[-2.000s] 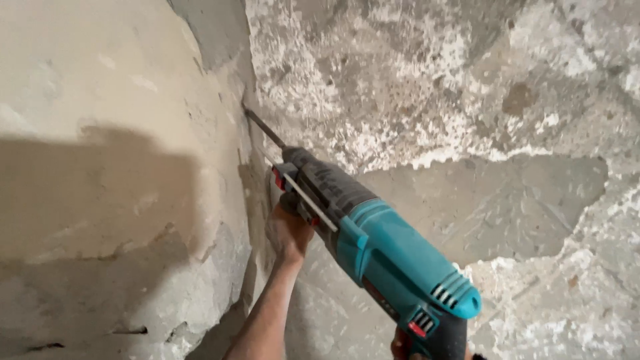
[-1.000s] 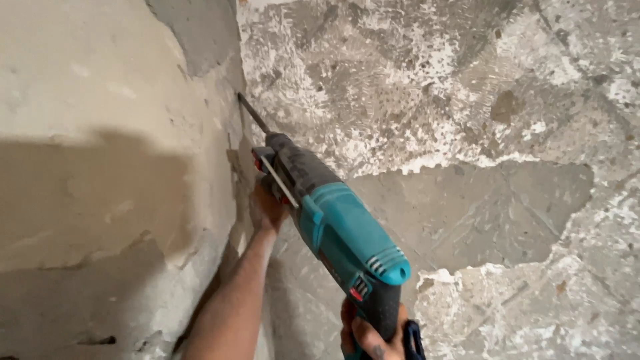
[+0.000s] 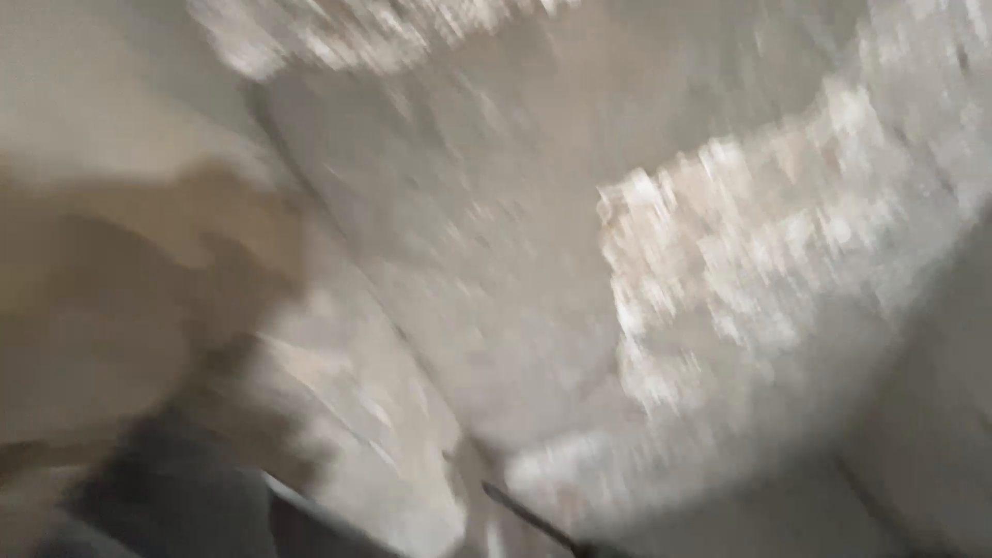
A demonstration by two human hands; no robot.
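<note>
The whole view is strongly blurred. At the bottom edge, right of the middle, shows the dark bit of the rotary hammer, with its tip up and to the left, close to the corner where two walls meet. The drill's body lies below the view. Neither my left hand nor my right hand can be seen, so their hold on the drill is hidden.
A rough plastered wall with pale, chipped patches fills the middle and right. The smoother wall stands at the left, with a shadow across it. Dark, unclear shapes lie at lower left.
The view has swung a lot. The bit, earlier at the upper part of the corner, now shows at the bottom edge; both hands and the teal drill body have left the view.
</note>
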